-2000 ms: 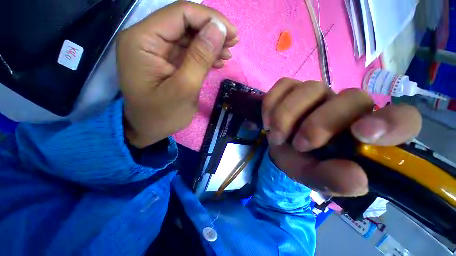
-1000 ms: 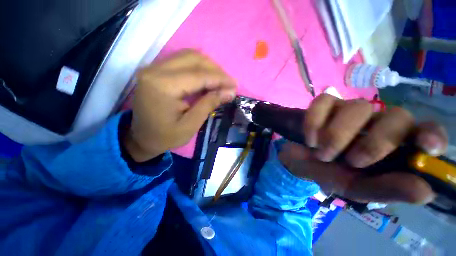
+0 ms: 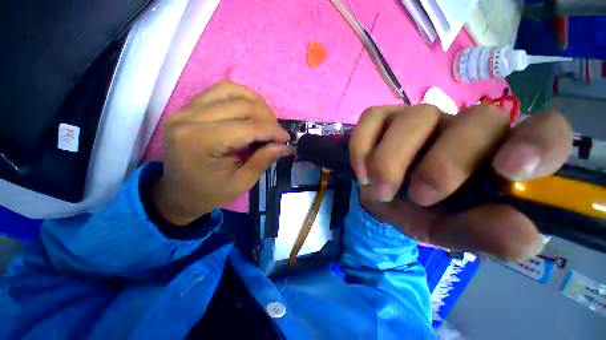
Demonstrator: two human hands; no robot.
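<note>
The opened tablet [image 3: 304, 226] lies between my forearms, white inside with a black frame. An orange-gold flex cable [image 3: 309, 222] runs down its middle. A circuit board [image 3: 319, 127] shows at its far end. My right hand [image 3: 452, 172] is wrapped around the black electric screwdriver [image 3: 561, 194] with its yellow-orange stripe. The driver's dark nose points left over the board end. My left hand [image 3: 222, 149] has thumb and index finger pinched right at the nose. Whatever lies between those fingertips is too small to tell.
A large black slab [image 3: 60, 80] with a white label lies at the left on pale sheets. On the pink mat [image 3: 266, 46] lie an orange pick [image 3: 317, 54] and tweezers [image 3: 382, 63]. A white dropper bottle [image 3: 488, 64] and white sheets [image 3: 435, 18] are at upper right.
My left hand has moved down to the board end and its fingers have pinched together. The screwdriver's nose has come left to meet those fingertips. The view has shifted somewhat.
</note>
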